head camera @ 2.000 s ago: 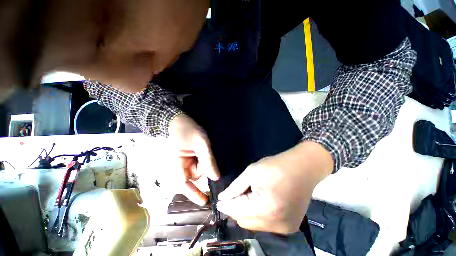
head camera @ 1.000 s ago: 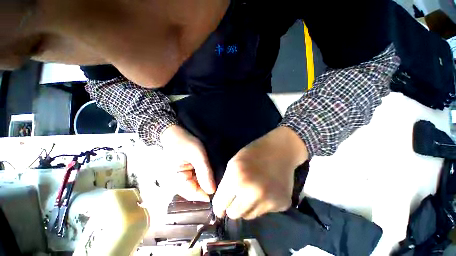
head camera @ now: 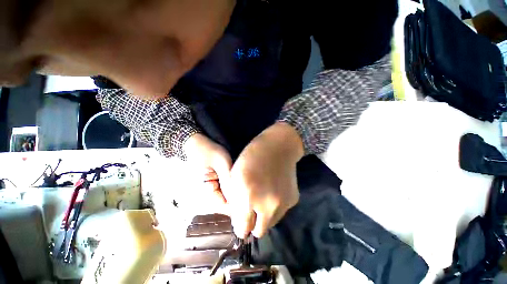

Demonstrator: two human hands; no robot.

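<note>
A part-sewn black fabric bag piece (head camera: 311, 222) runs from the presser foot and needle area (head camera: 244, 258) at lower centre towards the lower right. A pale zip line (head camera: 358, 239) shows on its right part. My left hand (head camera: 266, 180), on the picture's right, is closed with its fingertips pinching the black fabric just above the presser foot. My right hand (head camera: 210, 161), on the picture's left, lies against it with fingers curled. Its fingertips are partly hidden behind my left hand, and its grip cannot be made out.
The cream machine head (head camera: 130, 244) is at lower left, beside ridged bed plates (head camera: 208, 241). Red-and-dark slim tools (head camera: 72, 208) lie on the machine. Black panels are stacked (head camera: 461, 61) at upper right. Black pieces (head camera: 481, 155) lie at far right on the white table (head camera: 400, 166).
My left hand and forearm have moved leftwards in the picture, closer to my right hand. The black fabric has turned and shifted, and its pale zip line now shows.
</note>
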